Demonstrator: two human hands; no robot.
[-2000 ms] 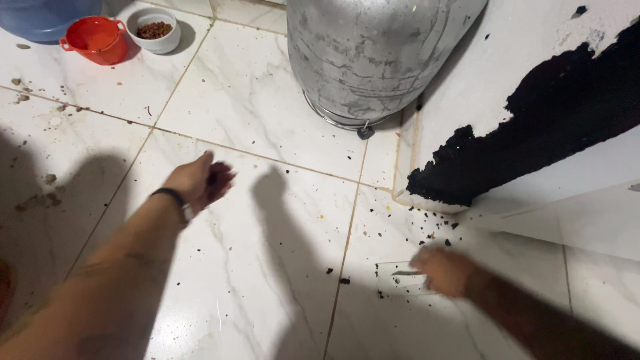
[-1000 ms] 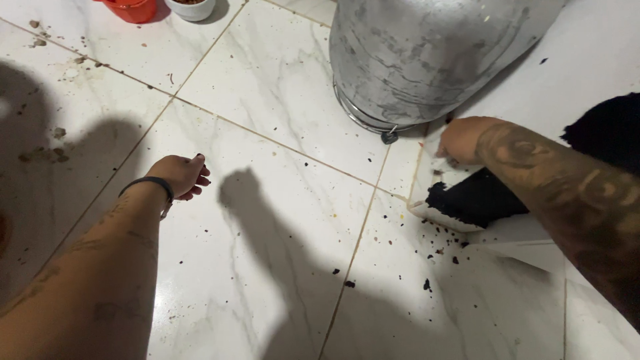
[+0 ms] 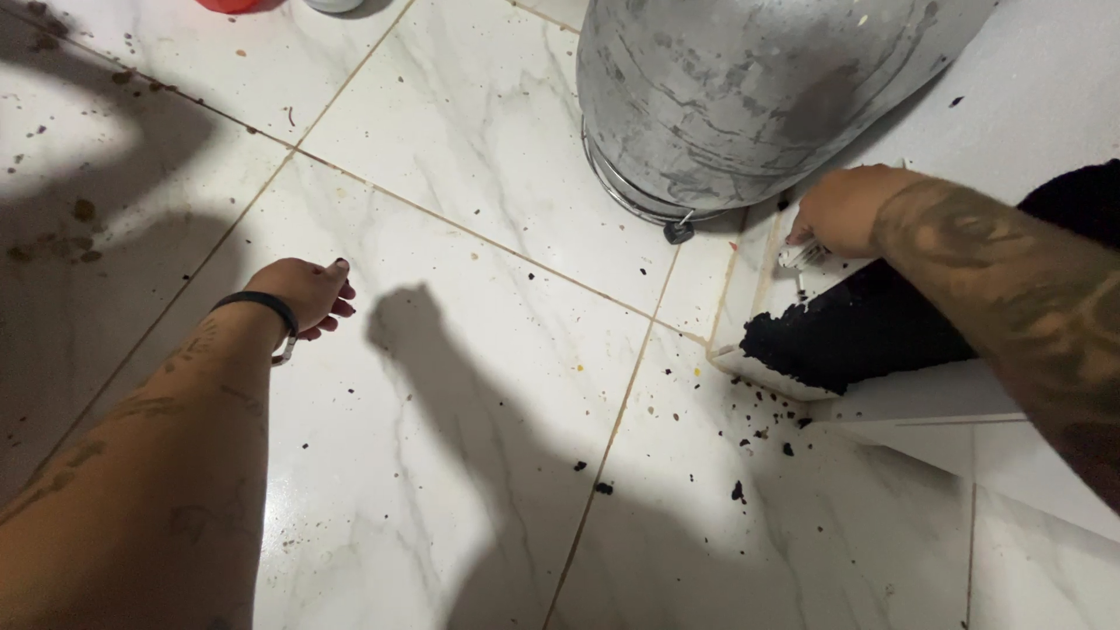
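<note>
My right hand (image 3: pixel 844 214) is closed on a small pale tool (image 3: pixel 801 254), held against the lower wall beside the metal container; its kind is unclear because fingers cover much of it. Directly below the tool, a black patch (image 3: pixel 875 324) with ragged edges spreads over the white wall surface, partly hidden behind my right forearm. My left hand (image 3: pixel 306 293), with a dark band at the wrist, hangs over the floor with loosely bent fingers and nothing in it. Dark flakes (image 3: pixel 738 492) lie scattered on the marbled floor tiles below the patch.
A scuffed grey metal container (image 3: pixel 700 114) with a wire ring at its base stands next to the wall. A red bowl (image 3: pixel 229 4) and a pale bowl (image 3: pixel 334 4) are cut off by the top edge. Brownish spots (image 3: pixel 83 210) mark the floor at left.
My right hand has moved up from over the floor flakes to the wall beside the black patch. The view has shifted, and the bowls now show only at the top edge.
</note>
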